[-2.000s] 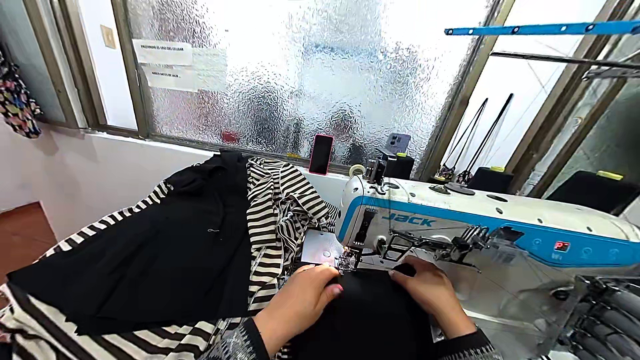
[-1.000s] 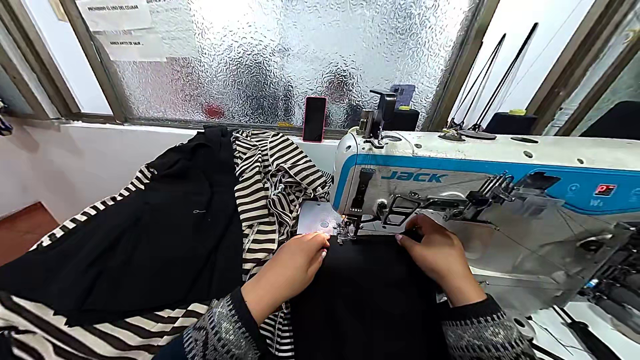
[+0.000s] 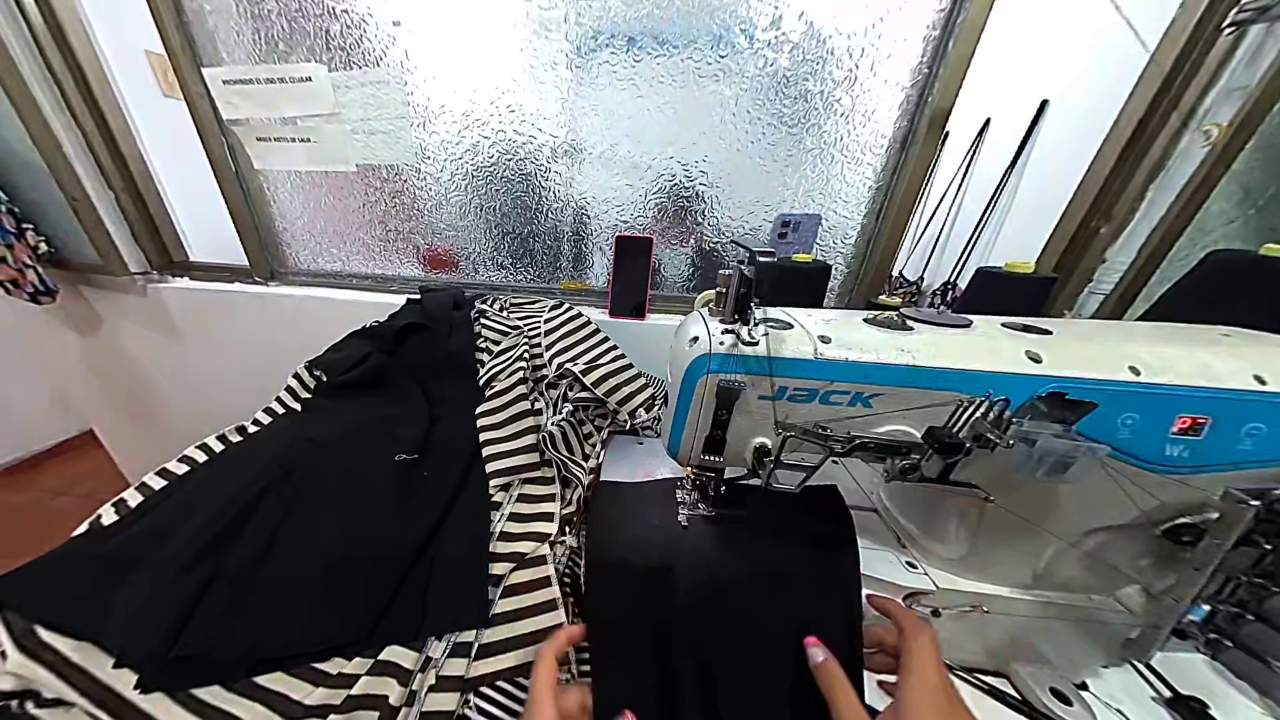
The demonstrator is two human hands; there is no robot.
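Observation:
A black fabric piece (image 3: 725, 590) lies across the bed of a Jack sewing machine (image 3: 950, 390), its far edge under the presser foot (image 3: 695, 500). At the fabric's left edge, low in view, is my left hand (image 3: 558, 680), partly cut off by the frame. My right hand (image 3: 885, 665) is at the right edge, thumb over the cloth and fingers apart beside it. Whether either hand pinches the cloth is unclear. Left of the machine, a black garment piece (image 3: 330, 510) rests on black-and-cream striped fabric (image 3: 525, 600).
A phone with a pink edge (image 3: 631, 277) stands on the ledge under the textured window (image 3: 560, 150); another phone (image 3: 795, 235) leans behind the machine. Black thread cones (image 3: 1005, 292) stand behind the machine's arm. Metal machine parts (image 3: 1240, 600) fill the lower right.
Both hands have moved back from beside the presser foot, down toward the near part of the black fabric. More of the cloth near the foot is uncovered.

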